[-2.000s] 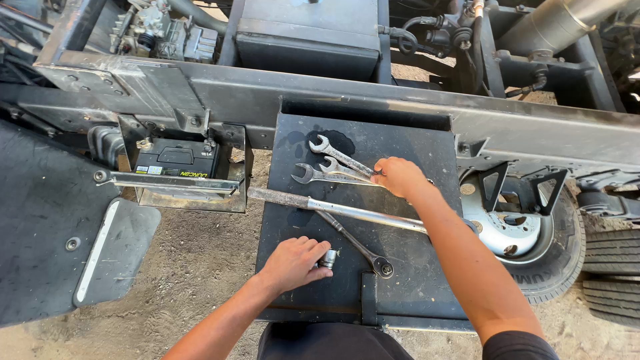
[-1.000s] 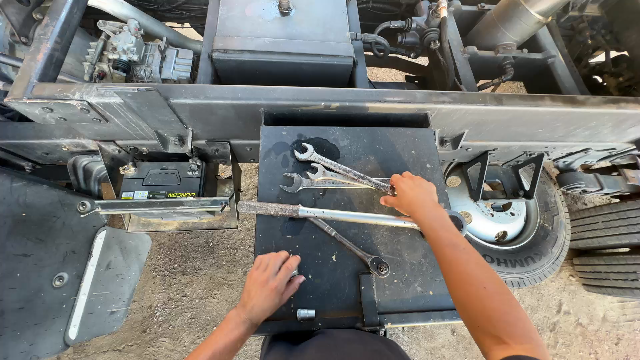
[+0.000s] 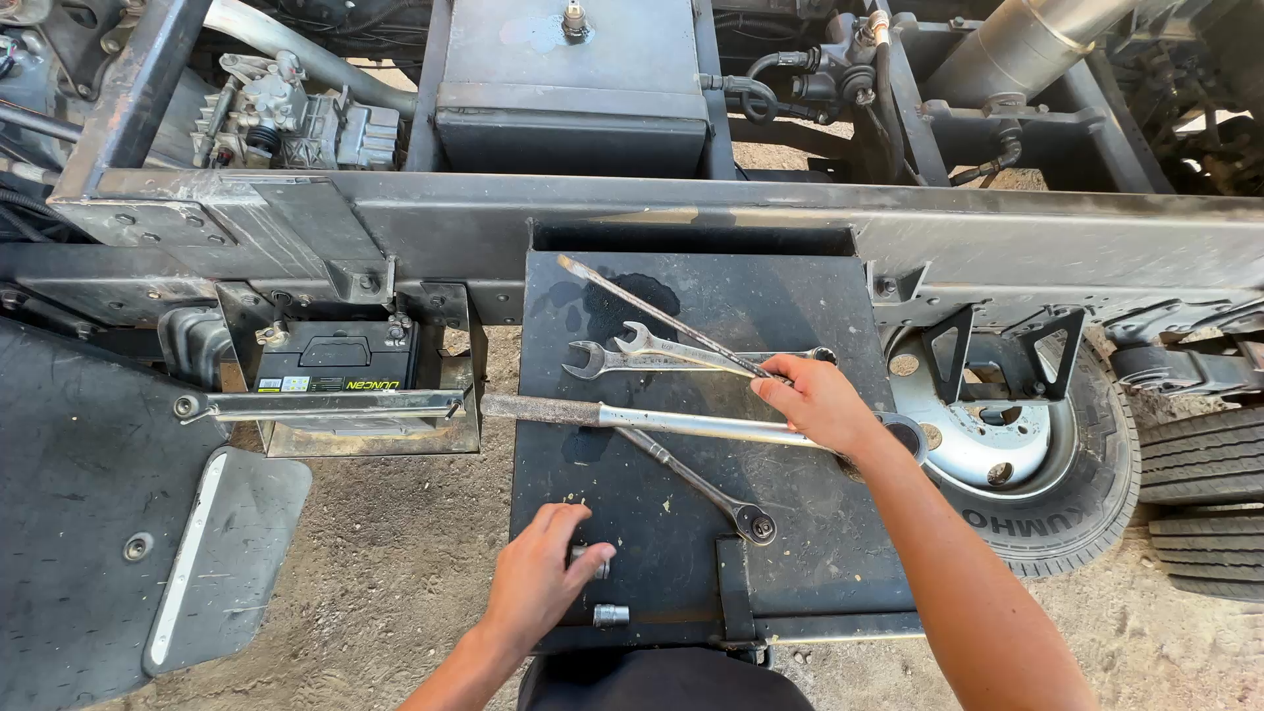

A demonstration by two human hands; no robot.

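My right hand (image 3: 815, 400) holds a thin metal bar (image 3: 657, 314) by its near end, above two combination wrenches (image 3: 595, 360) that lie on the black metal box (image 3: 820, 296). A long torque wrench (image 3: 691, 423) with a knurled handle lies across the box, passing beneath my right hand. Under it, a ratchet (image 3: 691, 484) points diagonally toward the box's front. My left hand (image 3: 543, 568) hovers low at the box's left side, fingers apart, partly hiding one socket (image 3: 591, 561). Nearer the front edge lies another socket (image 3: 611, 615).
A truck frame rail (image 3: 632, 202) runs behind the box. On the left is a battery (image 3: 336, 355) in a bracket with a bar before it. A mounted tire (image 3: 1086, 494) stands at the right, and a dark fender (image 3: 79, 513) at the far left.
My right hand now holds a thin bar, where earlier it was at a combination wrench. My left hand has opened and moved off the front socket, which it held two seconds ago.
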